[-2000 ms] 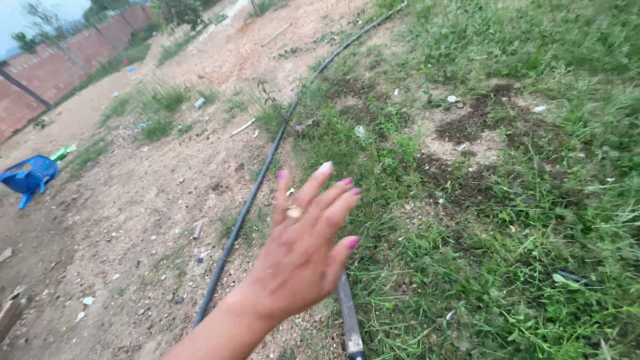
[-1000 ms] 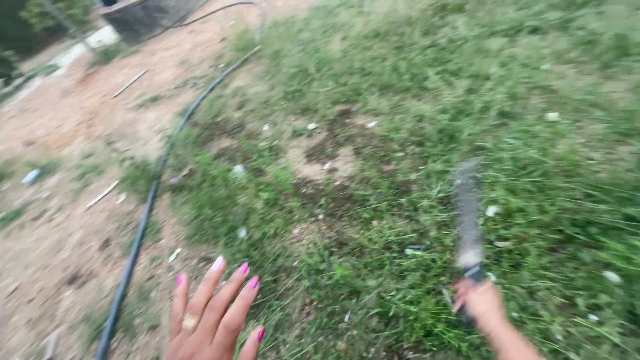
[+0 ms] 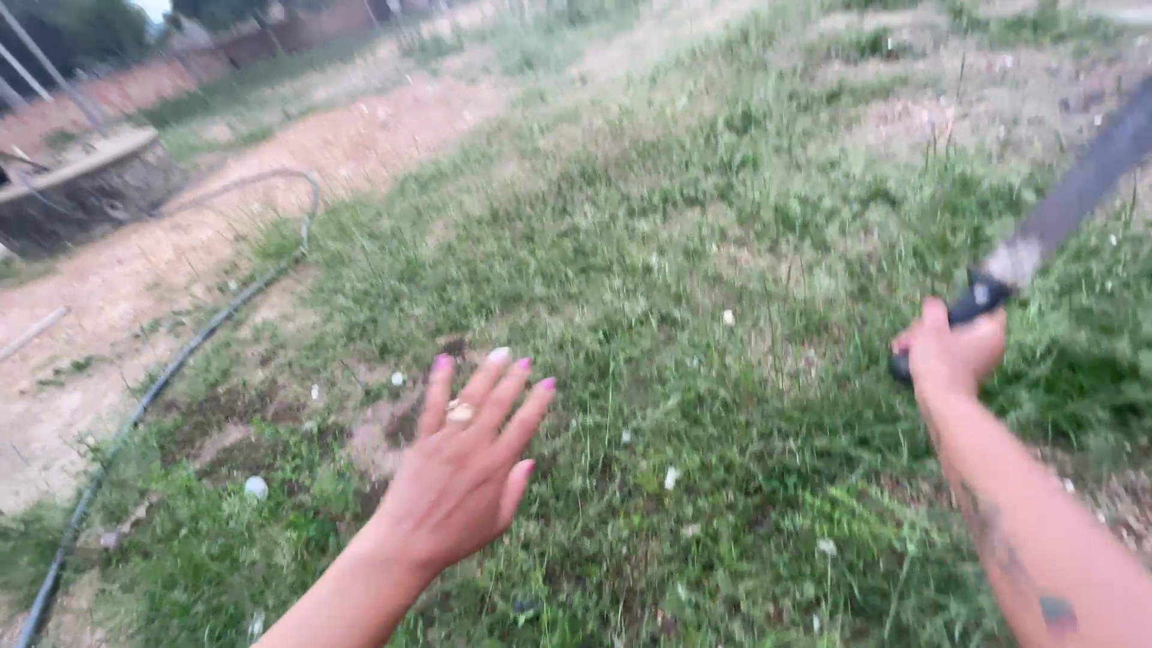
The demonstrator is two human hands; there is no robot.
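Observation:
My left hand (image 3: 463, 468) is stretched out above the grass at lower centre, palm down, fingers apart, with a ring on one finger and nothing held. At the right, my right hand (image 3: 954, 346) is closed around the black handle of a machete (image 3: 1075, 198). Its broad grey blade points up and to the right, out of the frame, and is blurred. Low green grass (image 3: 630, 297) lies under both hands, with small pale bits scattered in it.
A dark hose (image 3: 193, 346) runs along the left edge of the grass and curves toward a low round masonry structure (image 3: 99, 193). A pale stick (image 3: 34, 331) lies on bare soil at the left. Behind stands a brick wall (image 3: 202, 67).
The view has swung to the right. My right hand with the machete has risen, its blade now slanting up to the right. My left hand remains spread out.

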